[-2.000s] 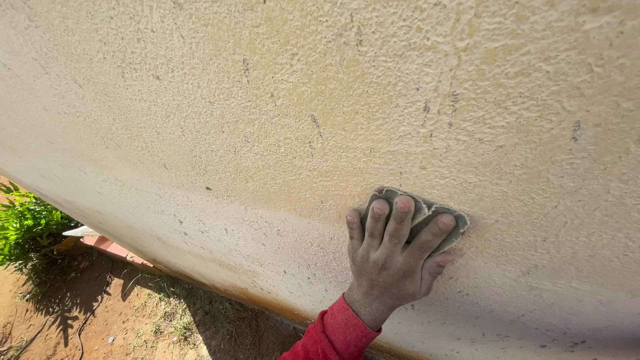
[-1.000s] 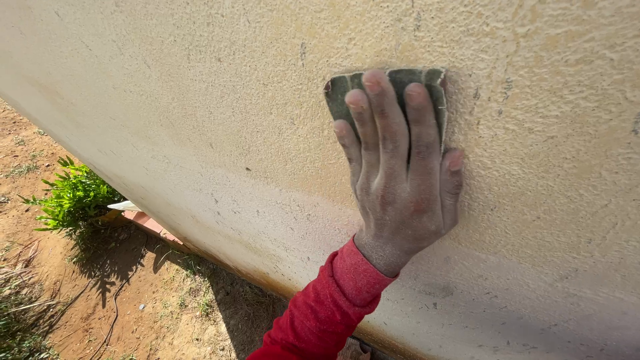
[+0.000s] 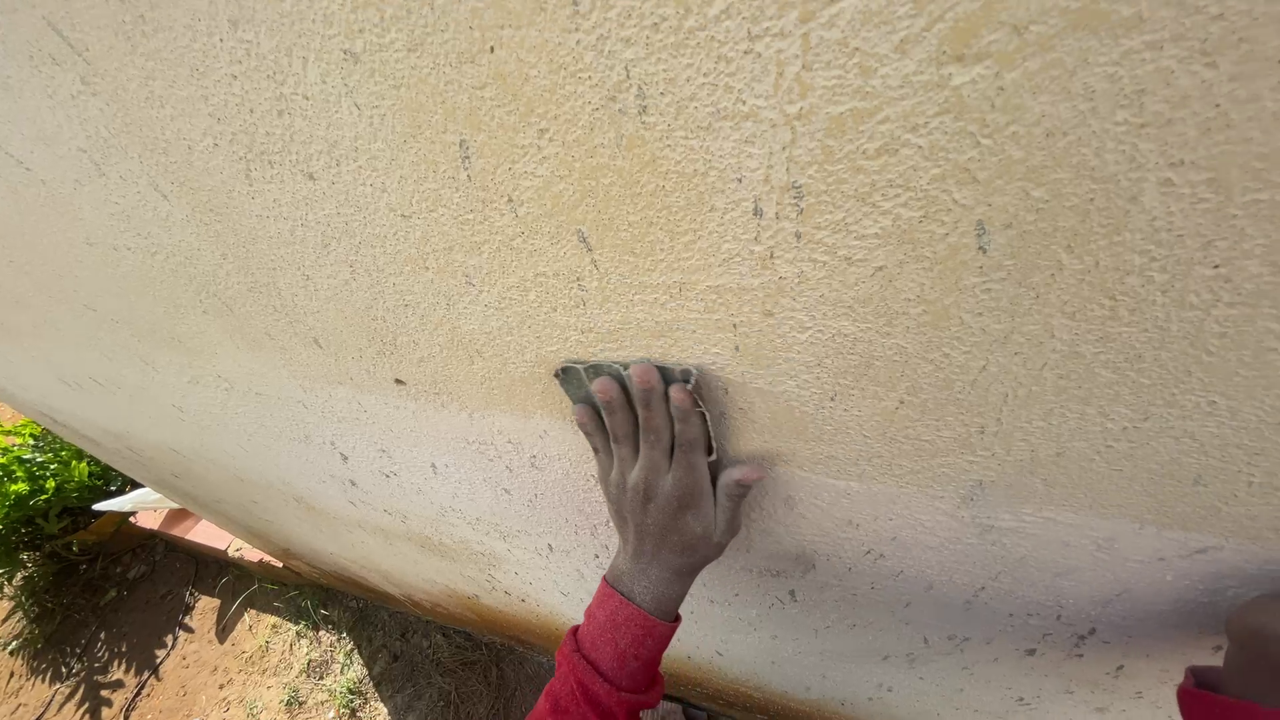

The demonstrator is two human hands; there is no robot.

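Note:
My left hand (image 3: 662, 480), dusty and in a red sleeve, lies palm down on a textured, cream-painted wall (image 3: 850, 300). Beneath its spread fingers is a dark grey-green sheet, apparently sandpaper (image 3: 577, 380), with pale, frayed edges, pressed flat to the wall. The thumb sticks out to the right, off the sheet. The sheet sits near where the yellowish coat meets a paler, whitish band (image 3: 480, 470). At the lower right edge, my right hand (image 3: 1252, 645) shows only in part, dark and blurred beside the wall; its fingers are hidden.
Along the wall's foot runs a brown-stained edge (image 3: 500, 622). Sandy ground (image 3: 225, 650) with dry grass lies below it. At the left are a green bush (image 3: 50, 480), a white pointed object (image 3: 137, 500) and reddish paving (image 3: 205, 530).
Since one second ago, my left hand has slid down the wall with the sheet, after being higher up. Part of my right hand has come into view at the lower right.

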